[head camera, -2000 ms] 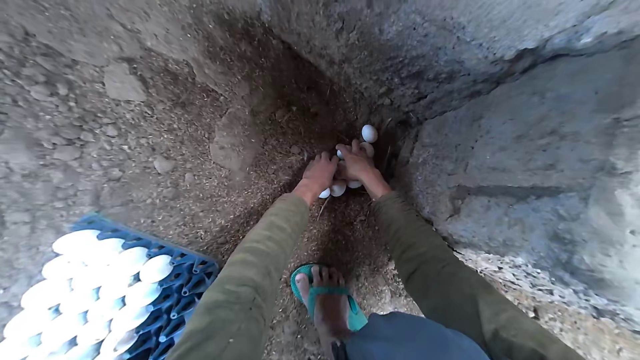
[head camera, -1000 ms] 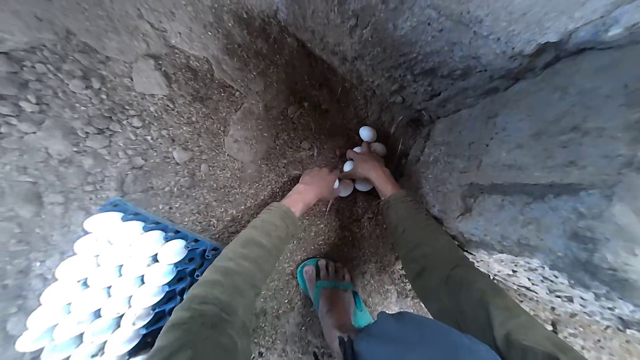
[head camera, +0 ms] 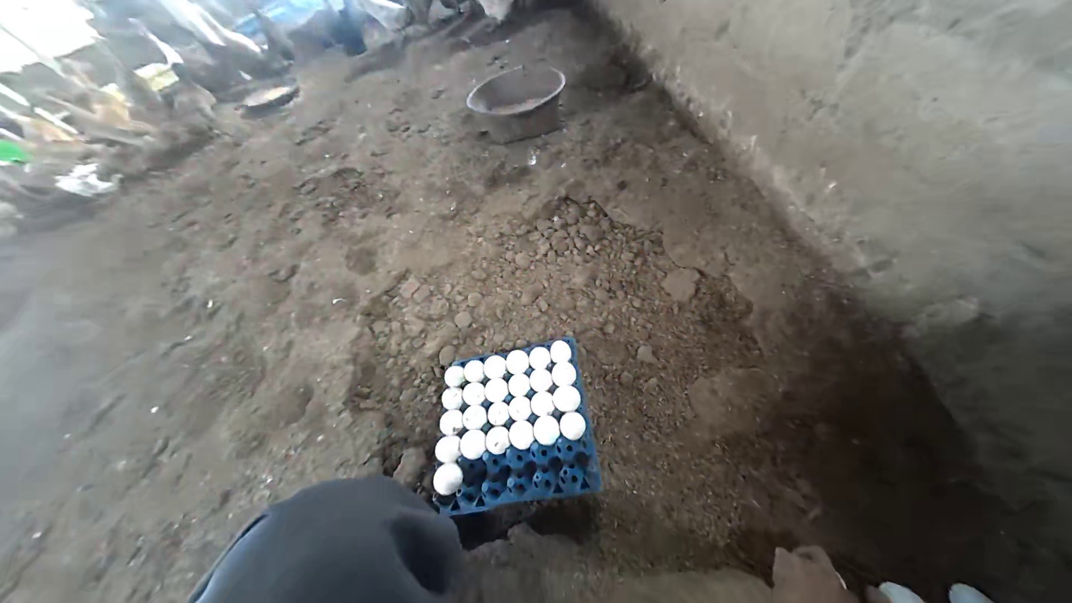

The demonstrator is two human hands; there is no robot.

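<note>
At the bottom right edge, my left hand [head camera: 808,574] is partly in view, its sleeve coming from the left. It is beside white eggs [head camera: 900,592] on the ground, which the frame's edge cuts off. Whether its fingers hold an egg cannot be told. My right hand cannot be made out; a small tan patch by the eggs is unclear. A blue egg tray [head camera: 548,494] lies on the dirt at lower centre. White eggs [head camera: 497,414] fill its far rows, and one egg [head camera: 448,478] sits at the left end of the nearest row, beside bare cups.
A rough wall [head camera: 921,151] runs along the right. A wide round basin [head camera: 519,126] stands on the dirt floor farther off. Stones and clods [head camera: 569,243] lie beyond the tray. My trousered knee [head camera: 335,544] is at the lower left. Blurred clutter fills the far left.
The view has swung far left and up, bringing the whole tray into sight. Both hands were at the eggs in the corner before; now only part of one shows at the bottom edge.
</note>
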